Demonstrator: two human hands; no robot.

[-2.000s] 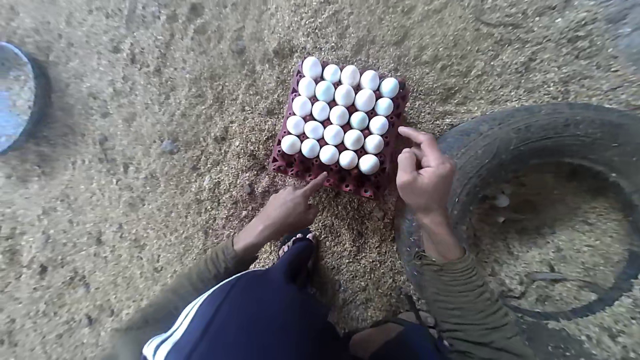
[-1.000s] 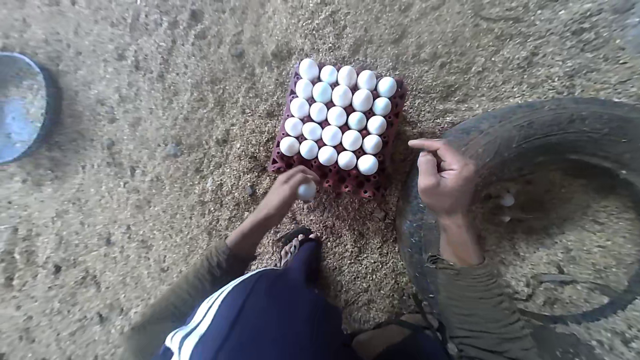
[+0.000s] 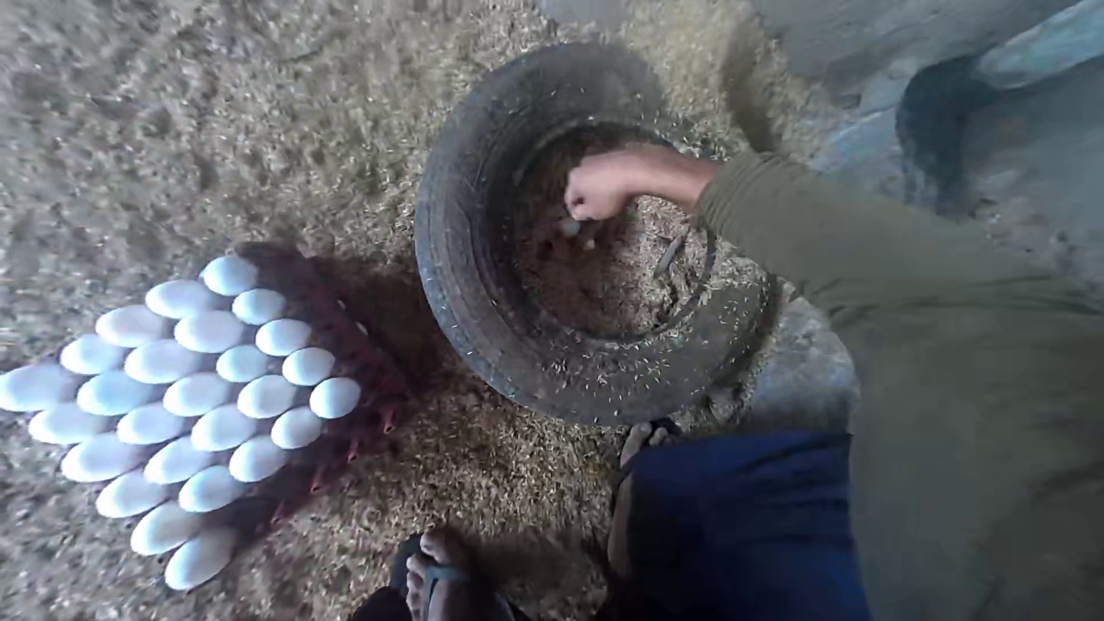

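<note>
My right hand (image 3: 604,185) reaches down inside an old rubber tire (image 3: 470,285), its fingers curled beside a pale egg (image 3: 570,228). Whether the fingers grip that egg is hidden. A smaller pale bit lies near it on the husk litter within the tire. At the left, a dark red egg tray (image 3: 379,405) holds several white eggs (image 3: 197,394) in close rows; one more egg (image 3: 200,559) sits at the tray's lower end. Cells show along the tray's right side. My left hand is out of view.
Husk litter (image 3: 345,155) covers the ground around the tire. My sandalled feet (image 3: 440,573) are at the bottom, between tray and legs. A pale, flat hard surface (image 3: 802,362) shows right of the tire, and a blurred dark object (image 3: 936,129) stands at the upper right.
The view has swung far to the right. My right hand, beside the tray before, is now inside the tire. My left hand, which held an egg at the tray's edge, has left the view.
</note>
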